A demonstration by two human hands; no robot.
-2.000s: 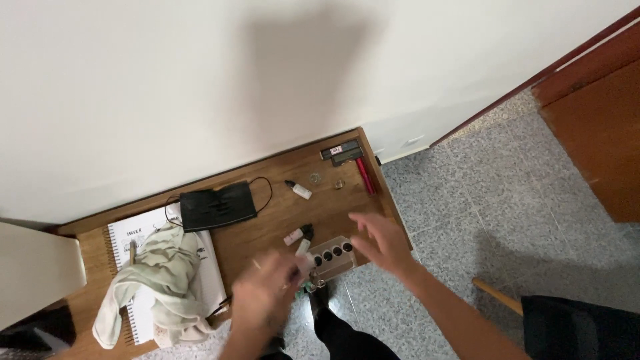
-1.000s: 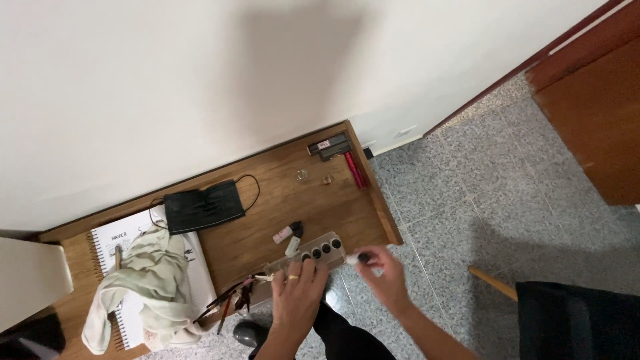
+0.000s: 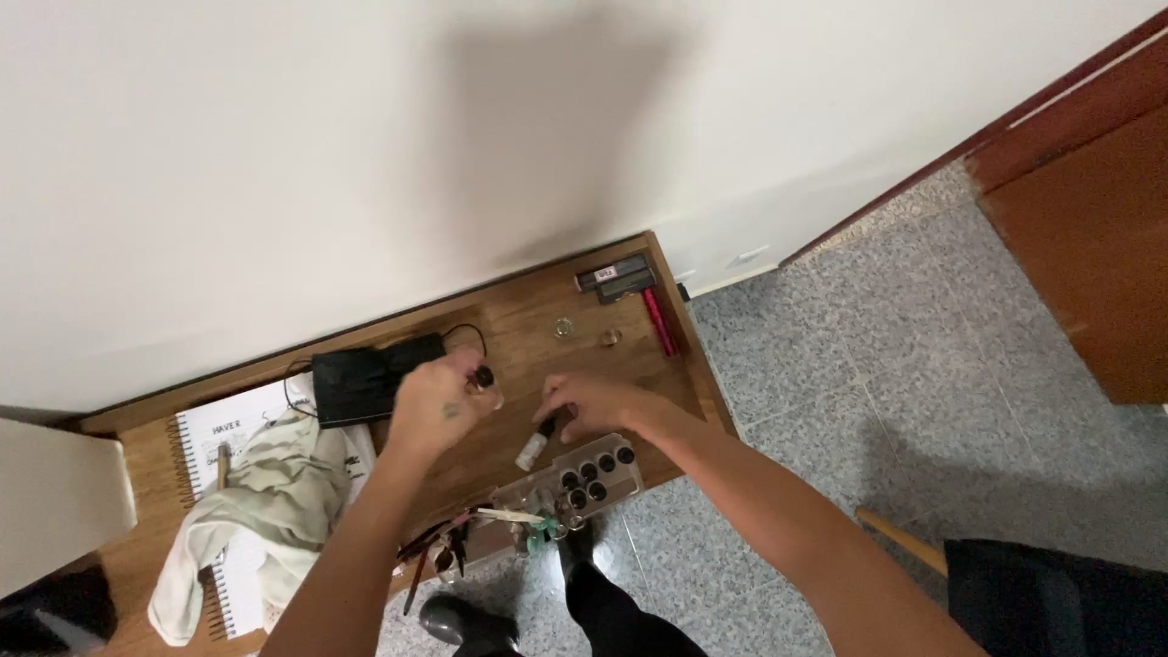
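Note:
My left hand (image 3: 449,394) is closed on a small black-capped bottle (image 3: 483,375) above the wooden table, beside the black face mask (image 3: 370,379). My right hand (image 3: 593,406) has its fingers at the black cap of a small white-labelled bottle (image 3: 532,451); whether it grips the cap is unclear. Just below, a clear plastic organizer (image 3: 630,488) holds several black-capped bottles (image 3: 589,472) upright. Makeup brushes (image 3: 422,550) and teal-green items (image 3: 545,527) stand in its left part.
Black boxes (image 3: 616,277), a red tube (image 3: 659,322) and two small glass-like round pieces (image 3: 563,327) lie at the table's right end. A pale cloth (image 3: 283,493) covers part of a spiral notebook (image 3: 203,424). The raised table rim (image 3: 693,365) borders the floor; a wall stands behind.
My left hand has moved from the organizer up toward the mask and now holds a bottle. My right hand has moved left from the organizer's right end, where more black caps now show.

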